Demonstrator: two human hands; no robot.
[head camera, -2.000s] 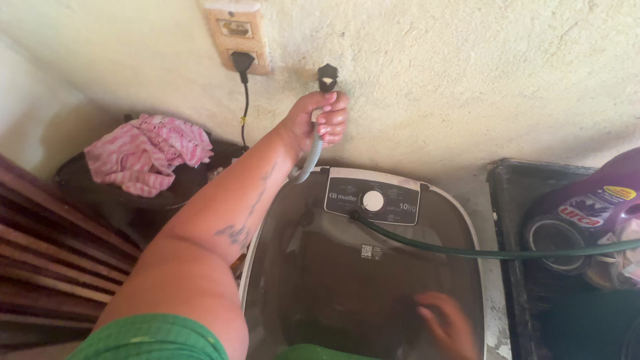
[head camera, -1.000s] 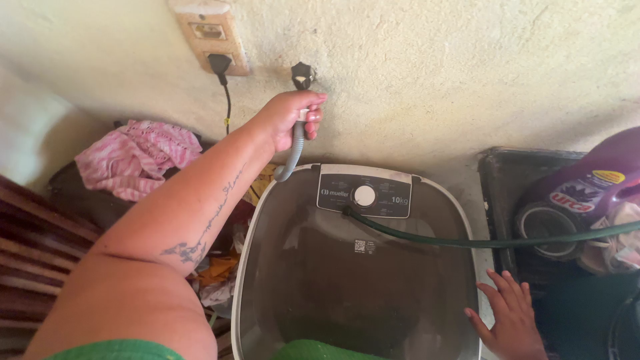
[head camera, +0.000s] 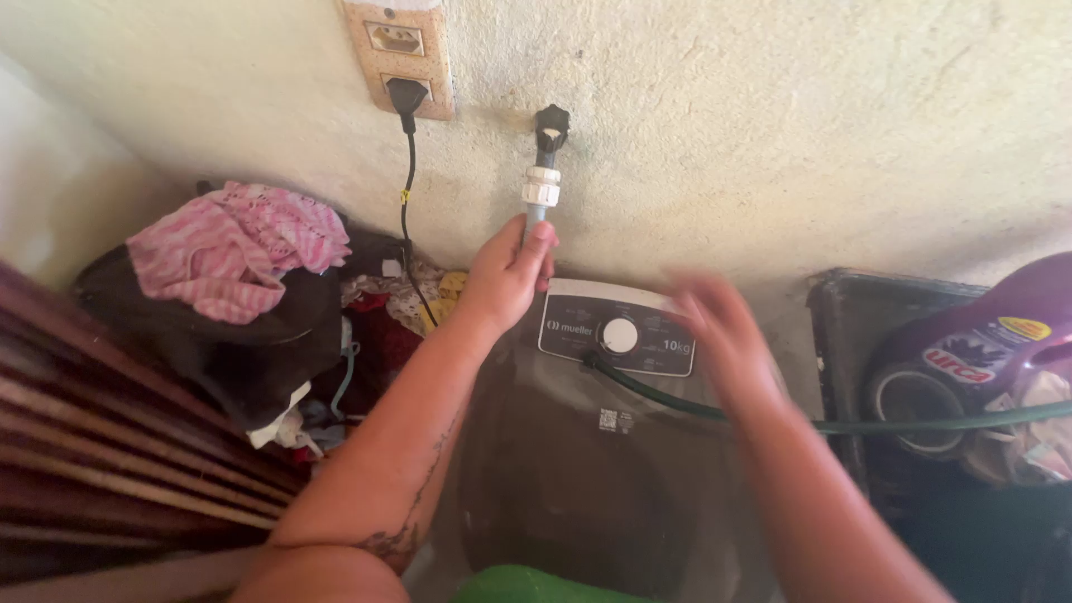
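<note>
My left hand (head camera: 515, 272) is closed around a grey hose (head camera: 536, 218) just below its white plastic coupling nut (head camera: 542, 186). That coupling joins a tap with a black handle (head camera: 552, 127) on the wall. Blurred by motion, my right hand (head camera: 712, 314) hovers over the right end of the control panel (head camera: 578, 343) of a Mueller washing machine (head camera: 578, 486); its fingers look apart and nothing shows in them. The panel has a white round knob (head camera: 620, 336). A green hose (head camera: 662, 397) starts below the knob and runs right, passing behind my right forearm.
A wall outlet (head camera: 406, 63) holds a black plug (head camera: 407, 95) with its cord hanging down. Pink cloth (head camera: 243, 251) lies on a dark object at left, above other clothes (head camera: 377, 335). At right, a purple Urca bottle (head camera: 988, 352) lies in a dark basin (head camera: 837, 335). A striped curtain hangs lower left.
My left hand has slid down off the white coupling, which now shows. My right hand has risen from the washing machine's right edge to its control panel.
</note>
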